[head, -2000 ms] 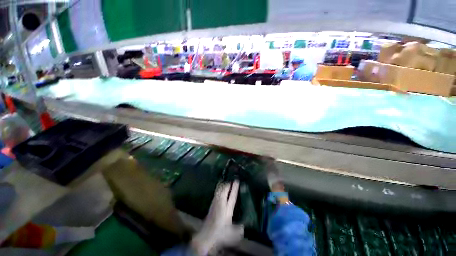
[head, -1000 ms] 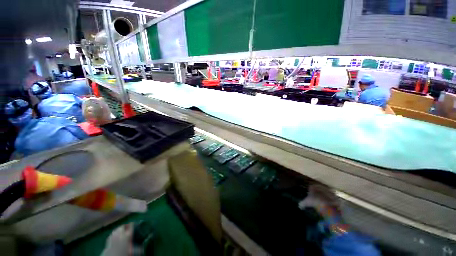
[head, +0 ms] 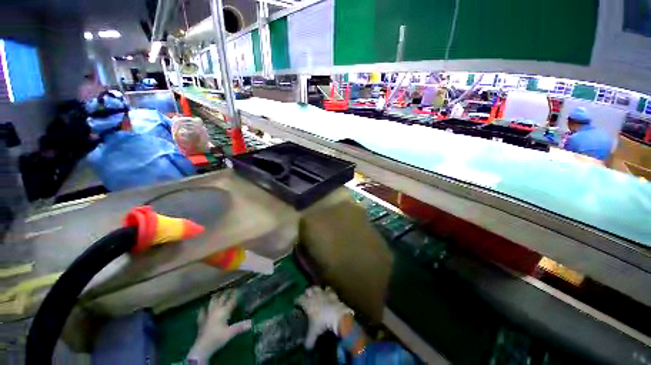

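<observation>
Two dark green circuit boards lie on the green mat (head: 171, 324), one farther back (head: 264, 291) and one nearer (head: 277, 336). My left hand (head: 216, 329), in a white glove, is left of the boards with fingers spread, holding nothing; its thumb points at the nearer board. My right hand (head: 323, 312), gloved, is at that board's right end and touches it; its grip is unclear. The red-and-yellow hose nozzle (head: 165, 229) passes through the grey shelf, its pale tip (head: 257, 263) above the mat. No hand is on it.
A thick black hose (head: 75, 285) arches at left. A black tray (head: 294, 171) sits on the shelf (head: 118, 207). A brownish side panel (head: 346, 253) separates the mat from the conveyor (head: 457, 299), which carries boards. A blue-grey box (head: 125, 341) is at lower left. People in blue are nearby.
The view has turned right-to-left toward the mat. My right hand has moved from the conveyor over to the mat beside my left. Two boards now show on the mat.
</observation>
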